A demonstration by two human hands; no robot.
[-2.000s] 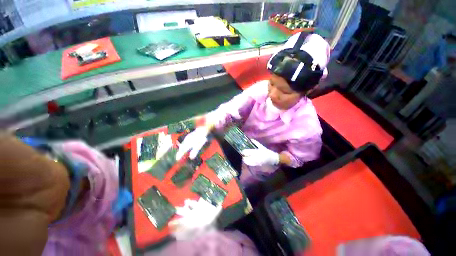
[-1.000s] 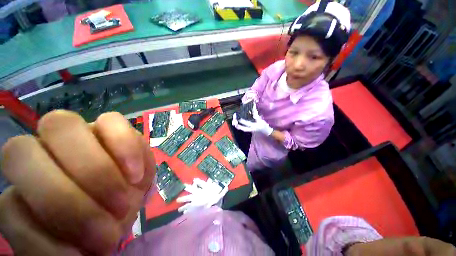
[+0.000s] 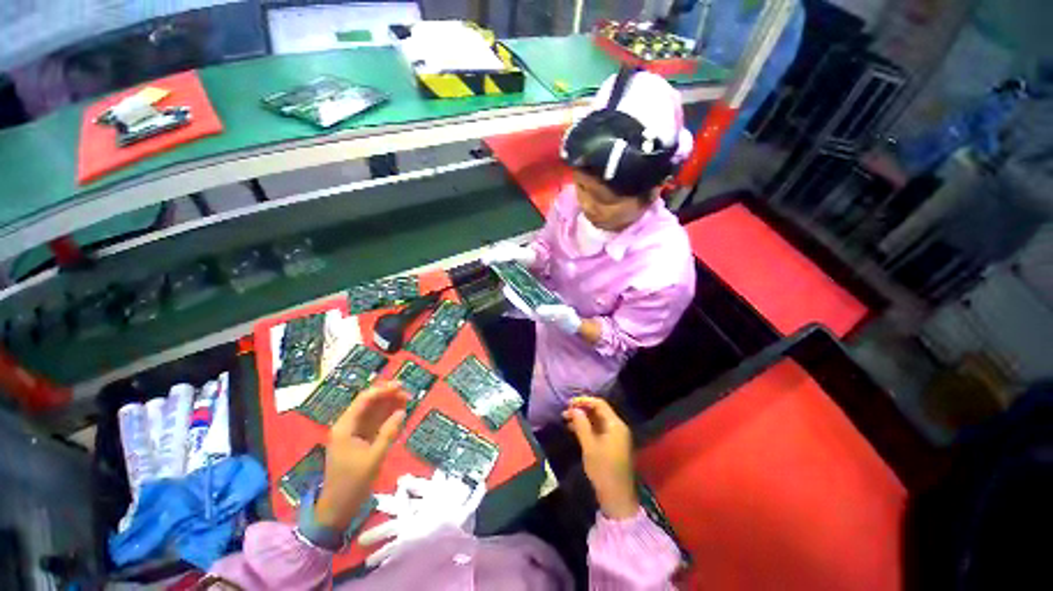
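My left hand (image 3: 363, 453), bare with a band at the wrist, is raised over the red mat (image 3: 303, 433), fingers curled apart, holding nothing visible. My right hand (image 3: 603, 454), also bare, is raised at the mat's right side, fingers bent and apart, empty. White gloves (image 3: 425, 509) lie at the mat's near edge between my forearms. Several green circuit boards lie on the mat, one (image 3: 452, 446) just beyond the gloves and one (image 3: 301, 349) on a white sheet (image 3: 335, 335). My left hand partly hides some boards. A dark handled tool (image 3: 396, 328) lies among them.
A person (image 3: 624, 271) in pink with white gloves holds a circuit board (image 3: 525, 285) across the mat. A red-lined black tray (image 3: 785, 485) stands right. A small black tray at left holds white tubes (image 3: 173, 429) and blue cloth (image 3: 191, 510). A conveyor (image 3: 381, 219) runs behind.
Both bare hands have moved from the picture's lower edges to above the mat area. The small tray at left has come into view. The other person has looked down, with a board more visible in hand.
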